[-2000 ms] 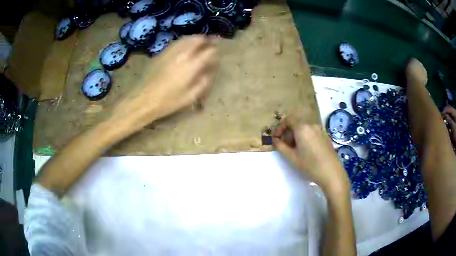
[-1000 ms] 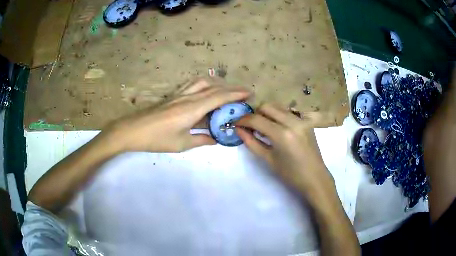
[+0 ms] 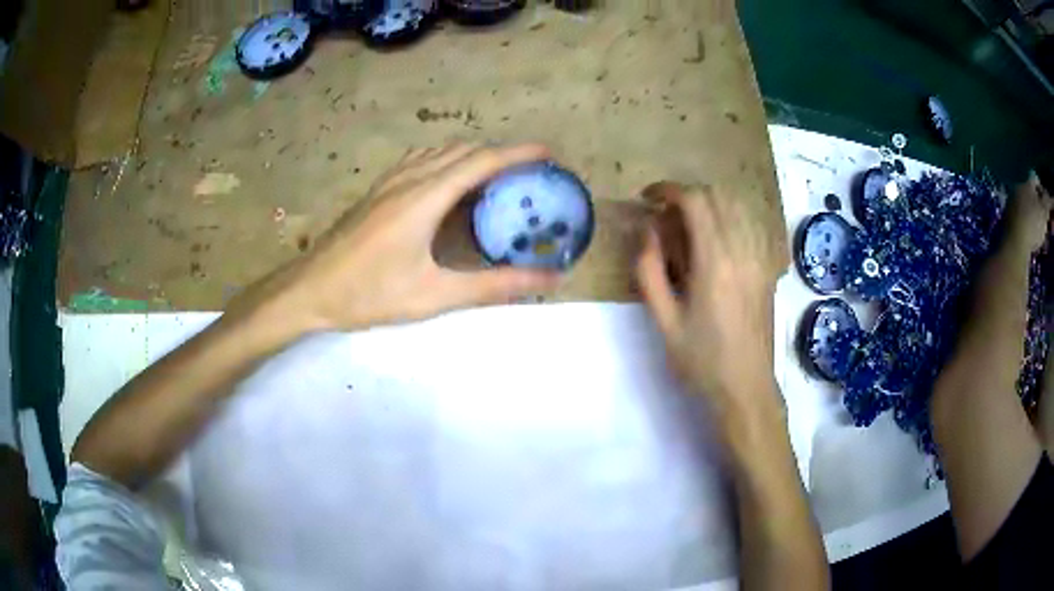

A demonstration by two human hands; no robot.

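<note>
My left hand point(image 3: 399, 237) grips a round housing point(image 3: 533, 217) by its rim, thumb below and fingers above. The housing has a dark rim and a pale blue inner face with several dark holes, and a small yellowish spot near its lower edge. It is over the brown board's near part. My right hand point(image 3: 697, 248) is blurred, to the right of the housing and apart from it, over the board's right part. Its fingers are bent, and whether they hold a small fitting cannot be seen.
More housings point(image 3: 275, 44) lie at the far edge of the brown board point(image 3: 624, 104). A white sheet point(image 3: 462, 439) lies nearest me. At right are a heap of small blue and silver parts point(image 3: 913, 300), several housings point(image 3: 825, 252) and another person's arm point(image 3: 988, 393).
Two seconds ago my left hand reached over the board; one second ago both hands were on the housing. Now my right hand has moved off it rightward, and the housing is slightly farther from me.
</note>
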